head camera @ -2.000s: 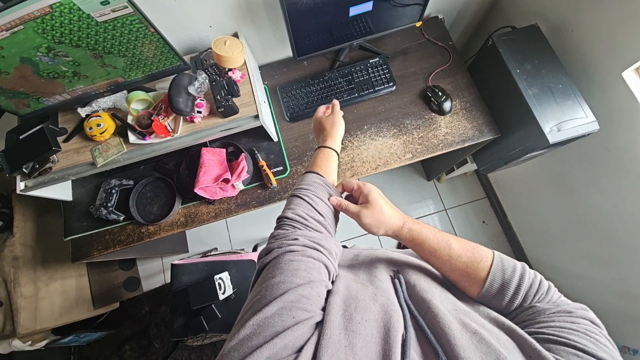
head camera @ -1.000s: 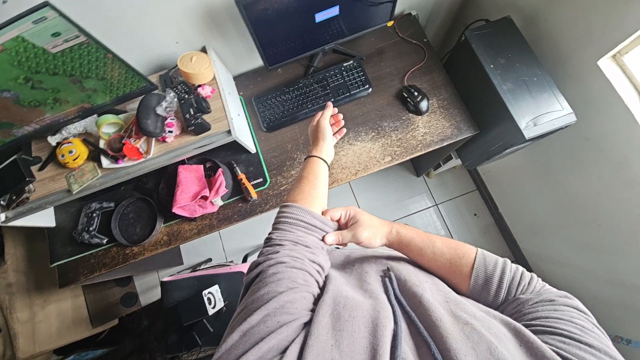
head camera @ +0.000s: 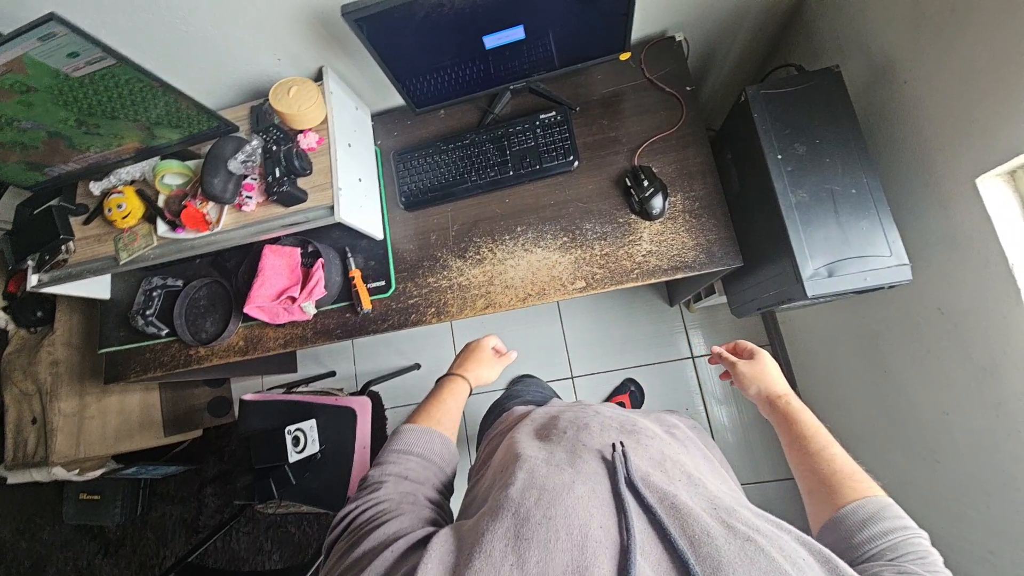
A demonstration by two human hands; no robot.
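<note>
My left hand (head camera: 485, 360), a dark band at its wrist, hangs over the floor just off the desk's front edge, fingers curled, holding nothing I can see. My right hand (head camera: 746, 370) is low at the right, fingers loosely bent and apart, with nothing in it. Both sleeves are pushed up. On the worn dark wooden desk (head camera: 544, 260) lie a black keyboard (head camera: 486, 158) and a wired black mouse (head camera: 646, 193). An orange-handled screwdriver (head camera: 358, 282) and a pink cloth (head camera: 284, 285) lie farther left. Behind the keyboard stands a monitor (head camera: 496, 48).
A raised shelf (head camera: 352, 152) at the left bears a camera (head camera: 286, 164), a round box (head camera: 297, 102), small toys and another monitor (head camera: 96, 96). A black computer tower (head camera: 828, 184) stands right of the desk. A chair with pink trim (head camera: 360, 440) is at my lower left.
My right hand has let go of the left sleeve and moved out to the right. My left hand has come back from above the desk to in front of its edge.
</note>
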